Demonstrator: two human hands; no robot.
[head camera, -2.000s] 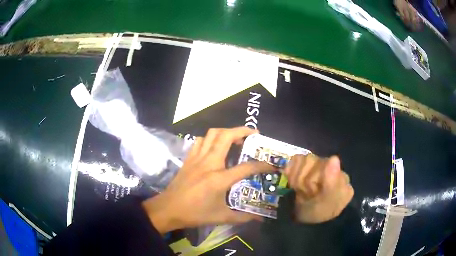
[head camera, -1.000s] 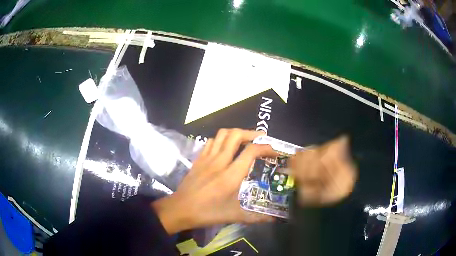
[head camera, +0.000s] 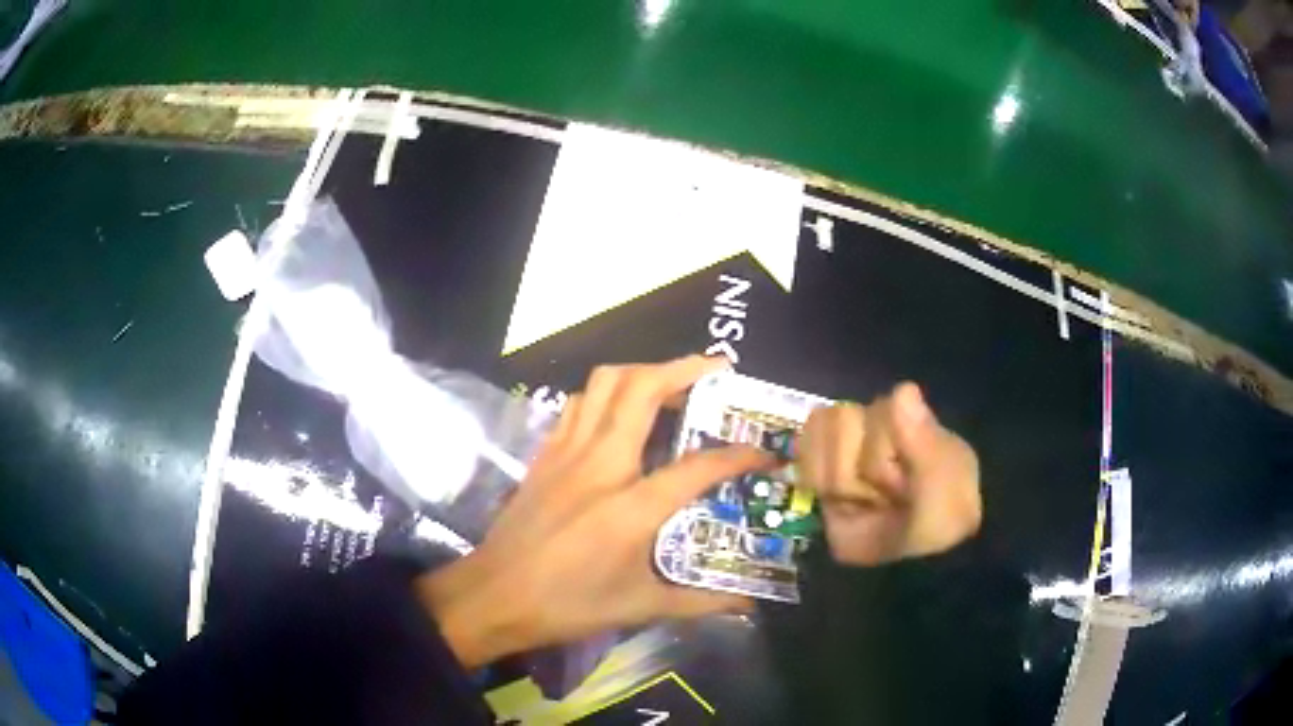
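Note:
The open white power strip housing (head camera: 730, 574) lies on the black printed mat, with a green circuit board, blue parts and metallic contacts inside. My left hand (head camera: 567, 518) grips it from its left side, thumb over the board. My right hand (head camera: 893, 482) is at the housing's right edge, fingers curled with fingertips at the board; whether they hold a small part cannot be told. The bagged power cord (head camera: 404, 411) trails up and left from behind my left hand to a white plug (head camera: 230, 265).
A green conveyor belt (head camera: 851, 92) runs along the back behind a taped edge. Pale tape (head camera: 1110, 660) lies at the right of the mat (head camera: 964, 341). A blue object (head camera: 43, 652) is at lower left. Part of a person in blue (head camera: 1231, 64) shows at upper right.
My right hand was blurred over the housing's right side and is now clearer, lower at its edge. My left hand keeps its grip. The housing on the belt at upper right has left view.

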